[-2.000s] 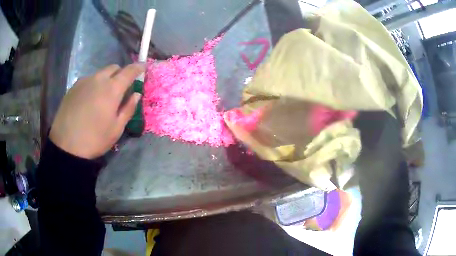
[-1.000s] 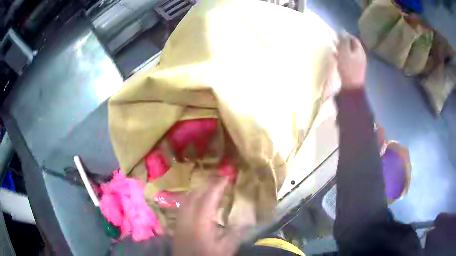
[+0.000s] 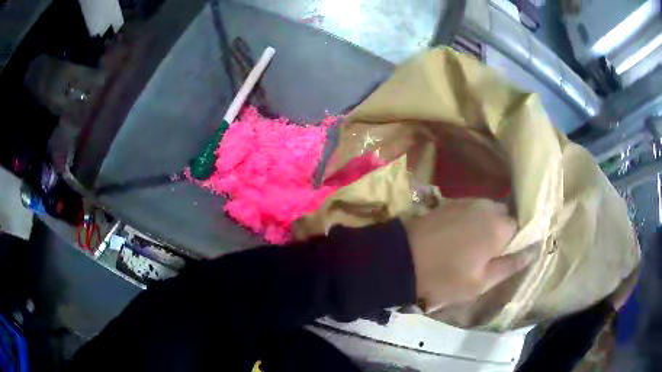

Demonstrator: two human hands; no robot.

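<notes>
The tan sack (image 3: pixel 581 211) lies on the right side of the grey hopper (image 3: pixel 174 109), its mouth open to the left with pink material inside. Bright pink granules (image 3: pixel 272 171) are heaped in the hopper below the mouth. A stick with a green end (image 3: pixel 210 152) and white shaft leans at the heap's left edge. My left hand (image 3: pixel 464 251) reaches across and grips the near edge of the sack's mouth; some fingertips are hidden in the folds. My right hand is hidden behind the sack; only its dark sleeve shows at lower right.
Red-handled scissors (image 3: pixel 88 234) and small items lie beyond the hopper's left edge. A white panel edge (image 3: pixel 428 341) runs below the sack. Metal machine bars (image 3: pixel 544 65) stand behind it at upper right. A blue object (image 3: pixel 11 345) shows at lower left.
The view has swung back over the hopper. The sack sits farther right in view, its mouth wider. My left hand has moved to the mouth's near edge; my right hand has gone out of sight.
</notes>
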